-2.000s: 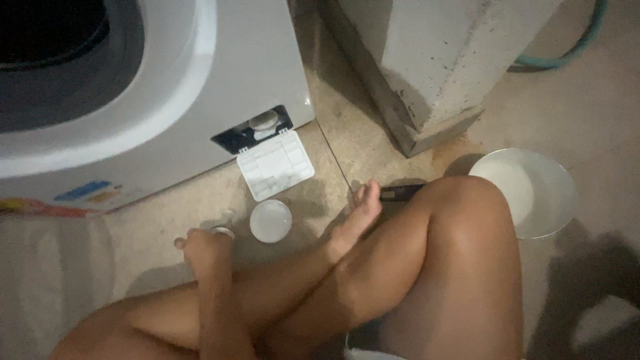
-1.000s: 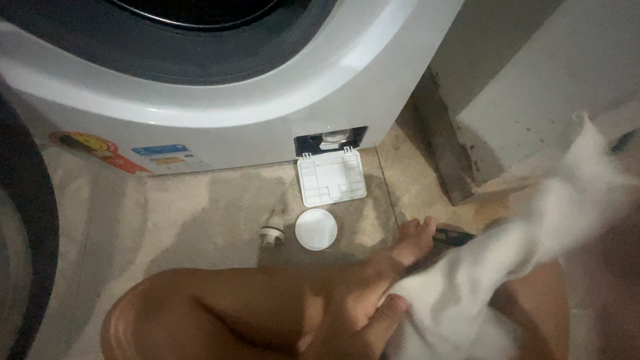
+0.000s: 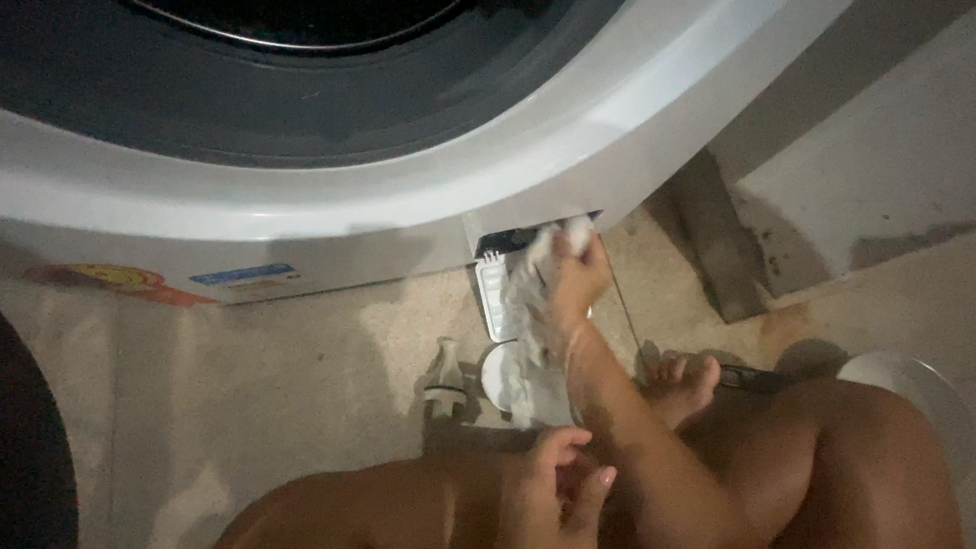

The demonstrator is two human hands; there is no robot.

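Observation:
My right hand (image 3: 583,271) grips a white cloth (image 3: 534,335) at the dark filter opening (image 3: 507,242) low on the front of a washing machine (image 3: 366,198). The cloth hangs down over part of the white hinged flap (image 3: 496,301) and part of a round white lid or dish (image 3: 498,375). My left hand (image 3: 568,480) is near my legs, fingers apart and curled, holding nothing. On the floor left of the round piece, a drain pump filter (image 3: 444,385) stands with its narrow end toward the machine.
A pale bowl (image 3: 907,374) is at the right behind my knee. A dark-handled tool (image 3: 747,377) lies beside my foot (image 3: 682,381). A worn pale block or wall base (image 3: 854,198) borders the floor at upper right. The machine's open door (image 3: 30,450) shows at lower left.
The white cloth, at the right over my legs a second ago, is now at the filter opening in my right hand. The view has moved closer to the machine.

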